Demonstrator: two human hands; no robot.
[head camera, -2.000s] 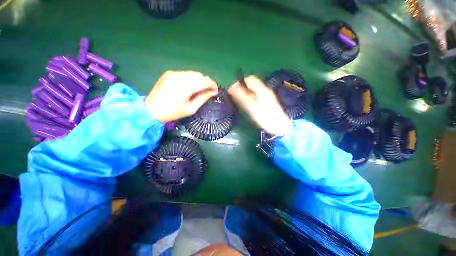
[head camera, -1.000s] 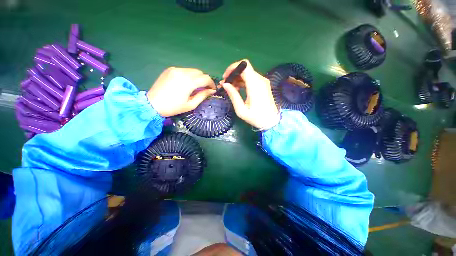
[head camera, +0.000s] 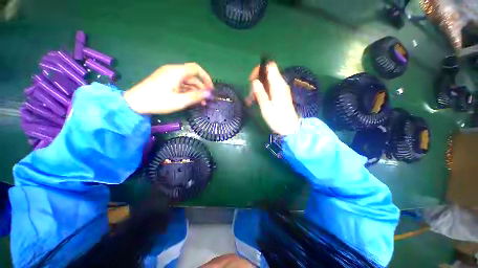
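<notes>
A round black ribbed housing (head camera: 216, 118) lies in front of me, with a thin yellowish strip near the top of its flat centre. My left hand (head camera: 170, 90) is at its upper left rim; its fingertips are blurred, so I cannot tell if they hold something small. My right hand (head camera: 275, 100) is to the right of the housing, apart from it, and holds a slim dark pen-like tool (head camera: 264, 72). A second ribbed housing (head camera: 180, 170) lies nearer to me. A purple cell (head camera: 166, 127) lies between the left sleeve and the housings.
A pile of purple cells (head camera: 47, 99) lies at the left, partly behind my left sleeve. More black housings (head camera: 360, 102) stand to the right, and one (head camera: 239, 11) is at the top edge. A brown cardboard box (head camera: 465, 170) is at the right edge.
My left hand has drawn back left from the housing's centre. My right hand has moved right, away from the housing, with the tool now more upright. The purple cell by the left sleeve shows more.
</notes>
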